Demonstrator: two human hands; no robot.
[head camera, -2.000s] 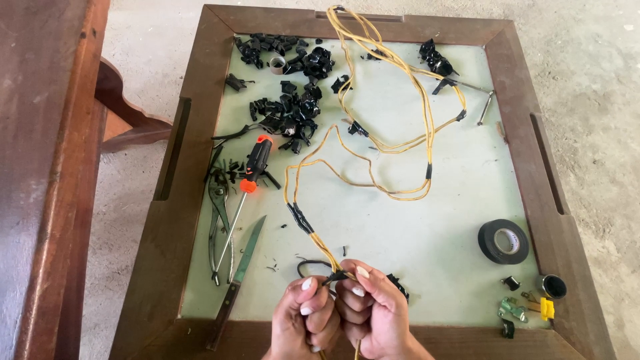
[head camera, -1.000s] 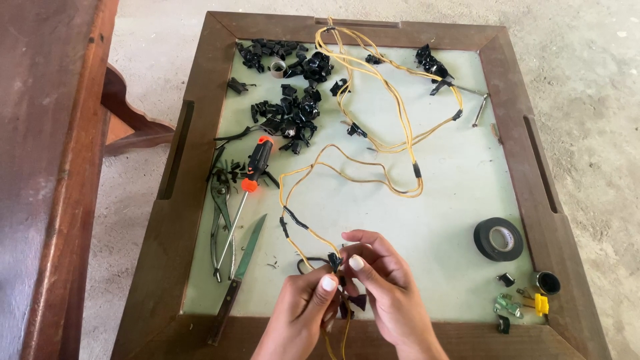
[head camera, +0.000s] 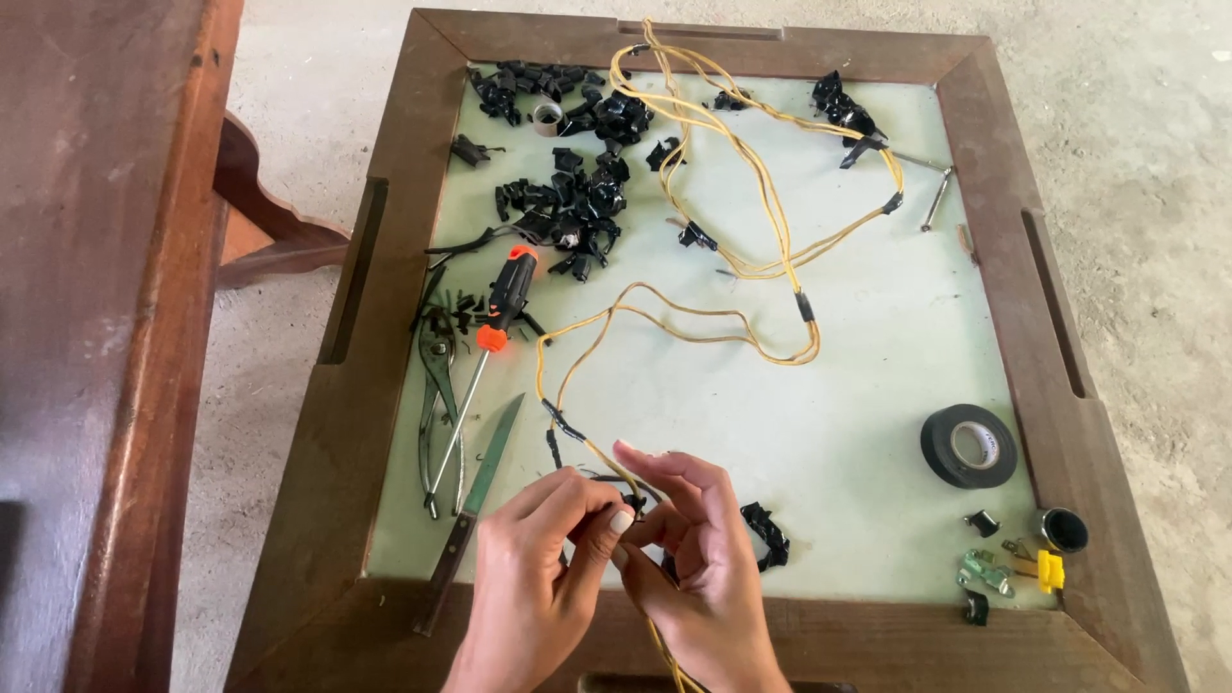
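My left hand (head camera: 544, 568) pinches black tape wrapped on the yellow electrical wires (head camera: 760, 173), near the front edge of the table. Beside it, my right hand (head camera: 698, 568) has thumb and fingers close around the same spot; whether they grip the wires or the tape is hidden. From my hands the wires run up in loops to the far edge and down past the front edge. Pieces of black tape (head camera: 804, 306) bind them at several spots. Left of my hands lie a knife (head camera: 491, 457), a screwdriver (head camera: 510, 294) with an orange and black handle, and pliers (head camera: 436, 375).
A wooden frame (head camera: 962, 630) borders the pale tabletop. Scraps of black tape (head camera: 577, 197) lie at the upper left, a tape roll (head camera: 968, 446) at the right. Small metal parts (head camera: 984, 573) and a yellow piece (head camera: 1050, 571) sit at the near right corner. Another wooden surface (head camera: 106, 289) stands at left.
My right fingers have spread and shifted around the taped spot while the left hand stays pinched. The wire loop in front of my hands has moved and changed shape.
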